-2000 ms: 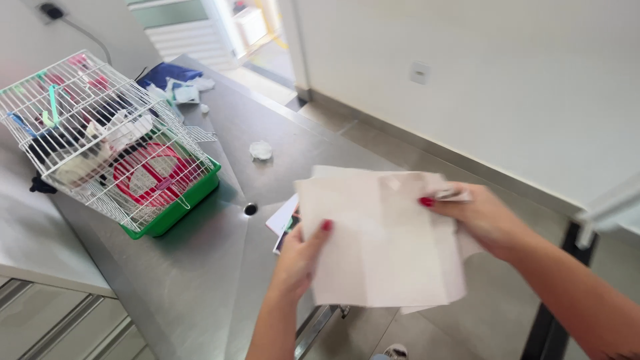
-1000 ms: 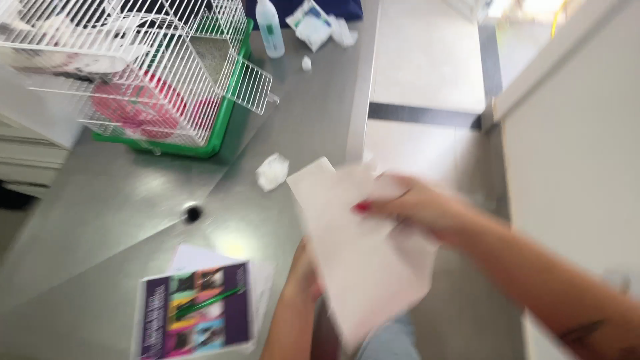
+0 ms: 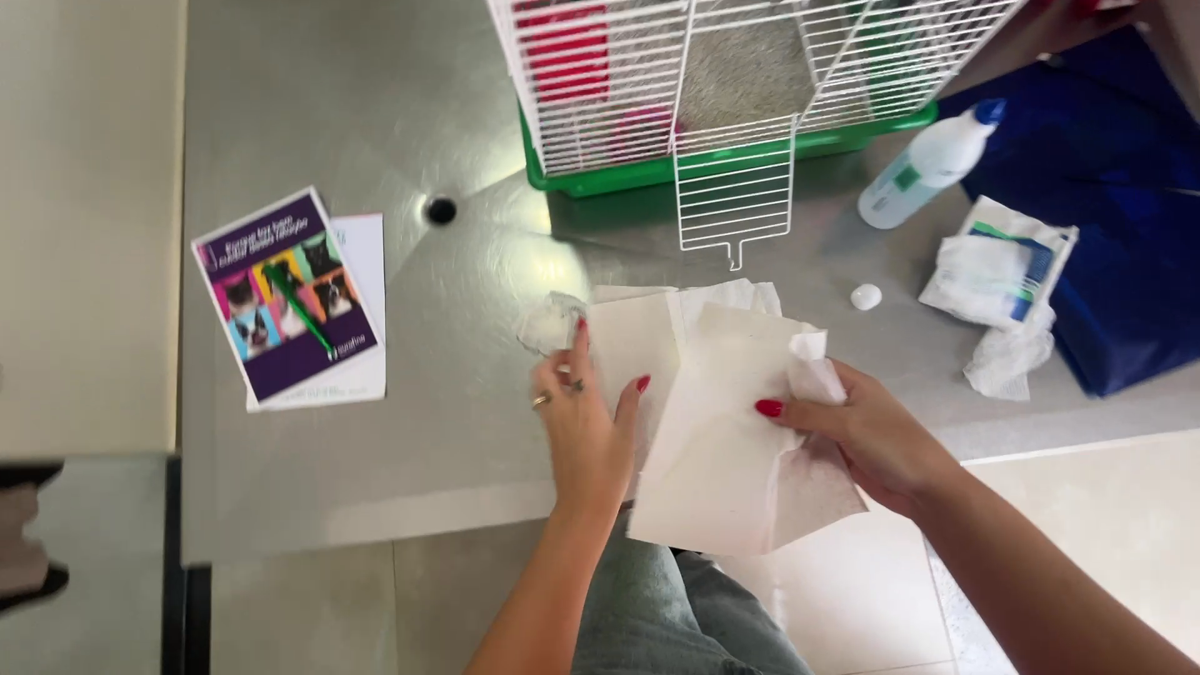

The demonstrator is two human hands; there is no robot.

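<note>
My right hand (image 3: 872, 436) grips several sheets of off-white paper towel (image 3: 727, 422) between thumb and fingers, with a crumpled white piece at its thumb. More paper towel (image 3: 637, 328) lies behind these sheets, over the steel table (image 3: 450, 450). My left hand (image 3: 586, 417) is beside the towel's left edge, palm down with thumb and index finger apart; whether it touches the paper I cannot tell. At its fingertips is a crumpled, partly see-through white wad (image 3: 551, 323). Beyond the paper, a white wire cage (image 3: 609, 84) with a green base (image 3: 591, 178) has its small door (image 3: 734, 192) hanging down.
On the left lie a purple printed leaflet (image 3: 267, 370) and a green pen (image 3: 298, 305). A dark round drain hole (image 3: 439, 210) is in the table. To the right are a white bottle (image 3: 928, 169), a cotton ball (image 3: 865, 297), an opened packet (image 3: 1041, 244), gauze (image 3: 1008, 361) and blue fabric (image 3: 1106, 309).
The view has swung round a lot. My left hand, at the held paper's lower edge two seconds ago, is now beside its left edge near the wad. The right hand still grips the paper.
</note>
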